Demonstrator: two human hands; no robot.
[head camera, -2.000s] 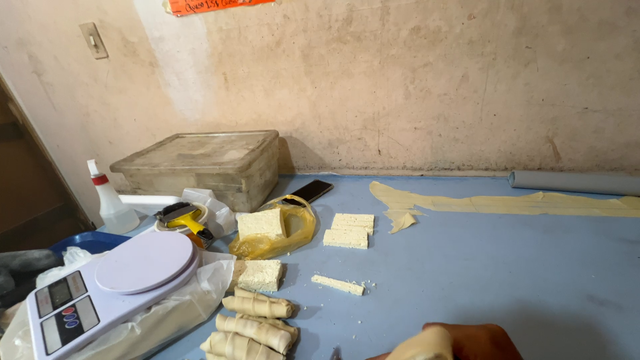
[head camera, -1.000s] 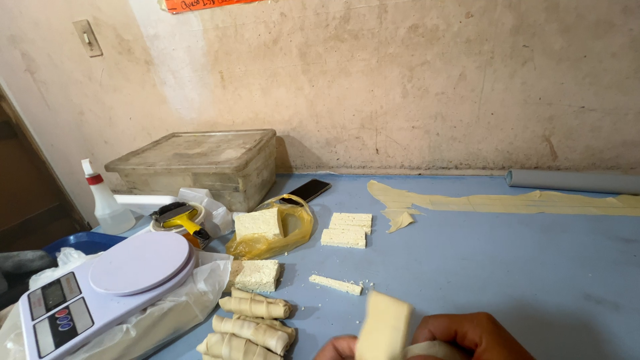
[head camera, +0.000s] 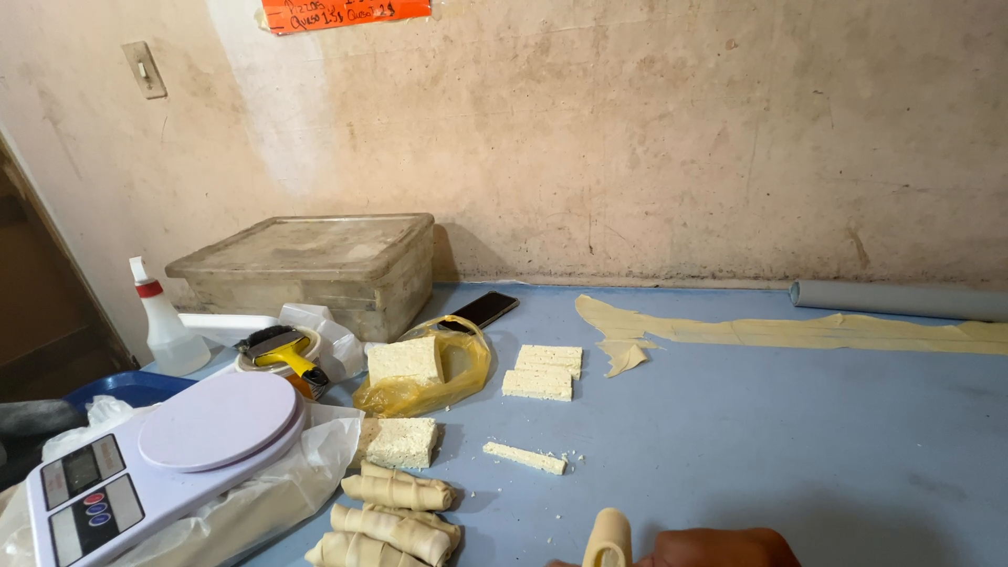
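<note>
At the bottom edge my right hand (head camera: 718, 548) is closed around a piece of pale dough (head camera: 610, 535), whose rounded end stands up. Only a sliver of my left hand (head camera: 561, 564) shows, at the dough's left side. Beyond the hands lies a thin stick of white cheese (head camera: 524, 457) among crumbs. Two cheese slabs (head camera: 538, 385) rest farther back. To the left are several wrapped dough rolls (head camera: 398, 491), a cheese block (head camera: 398, 442), and a larger block (head camera: 405, 361) in a yellow plastic bag (head camera: 472, 370).
A kitchen scale (head camera: 216, 421) stands on a plastic bag at left, near a brush (head camera: 283, 350), a spray bottle (head camera: 172, 331) and a lidded plastic box (head camera: 315, 260). A phone (head camera: 482, 309), a long dough strip (head camera: 748, 332) and a grey tube (head camera: 890, 299) lie toward the wall.
The dough piece showed a broad flat face between both hands one second ago; now its rounded end faces up. The hands have moved lower, and less of the left one shows.
</note>
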